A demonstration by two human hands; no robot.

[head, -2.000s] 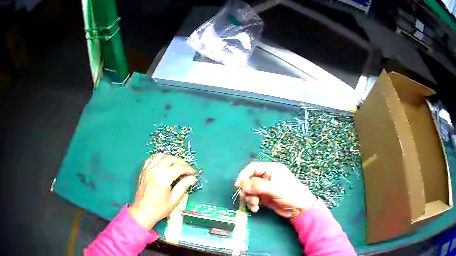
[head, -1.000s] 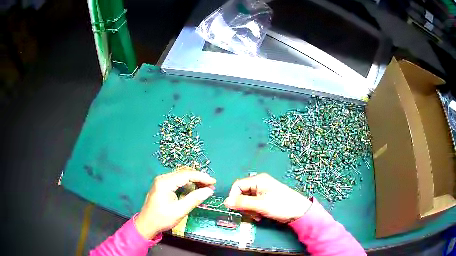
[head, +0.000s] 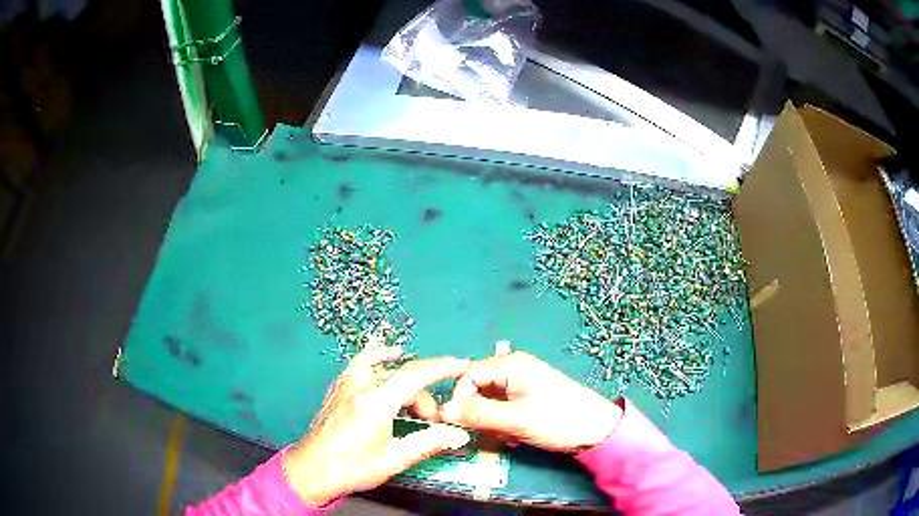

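Observation:
The green circuit board point(head: 435, 466) lies flat at the near edge of the mat, mostly hidden under my hands. My left hand point(head: 388, 423) is over its left part, thumb and forefinger curved apart. My right hand point(head: 529, 401) is over its upper right part, with thumb and forefinger pinched together close to my left fingers. Whether a part is between the fingertips of either hand is too small to tell. A small heap of leaded components point(head: 355, 284) lies beyond my left hand. A larger heap point(head: 650, 277) lies beyond and right of my right hand.
An open brown carton point(head: 806, 302) stands right of the large heap. A light grey frame point(head: 484, 134) lies at the back of the green mat point(head: 237, 272), with a crumpled clear bag point(head: 469, 50) on it. A green post point(head: 224, 76) stands at the back left.
Both hands have moved together over the board; my left hand has come away from the small heap and now reaches further right. The view has shifted slightly.

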